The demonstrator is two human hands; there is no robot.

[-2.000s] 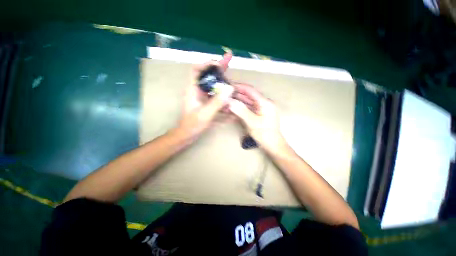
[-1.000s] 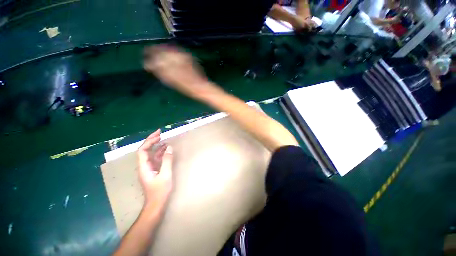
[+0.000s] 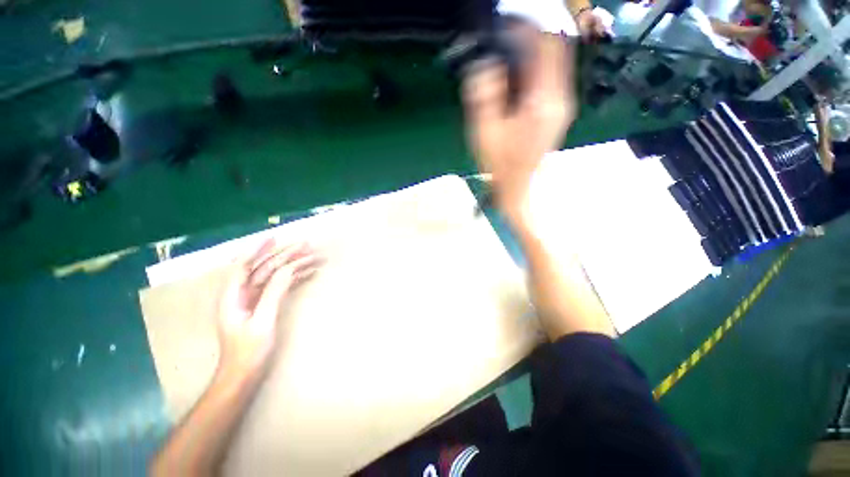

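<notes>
My left hand (image 3: 264, 291) is low over the left part of the tan cardboard sheet (image 3: 373, 373), fingers loosely curled and apart, with nothing seen in it. My right hand (image 3: 522, 107) is raised beyond the sheet's far right corner, over the green bench, and is blurred. It grips a dark corded unit (image 3: 499, 54) at the fingers; its details are too blurred to tell.
Black corded units (image 3: 97, 138) are scattered along the green bench (image 3: 308, 121). One at the left shows a yellow part (image 3: 75, 189). A white-topped stack (image 3: 620, 233) and black trays (image 3: 736, 186) are at the right. Other people's hands show at the top right.
My right hand has moved right from over the far bench and now has a dark unit in it. My left hand stays over the sheet, empty. The view has shifted slightly.
</notes>
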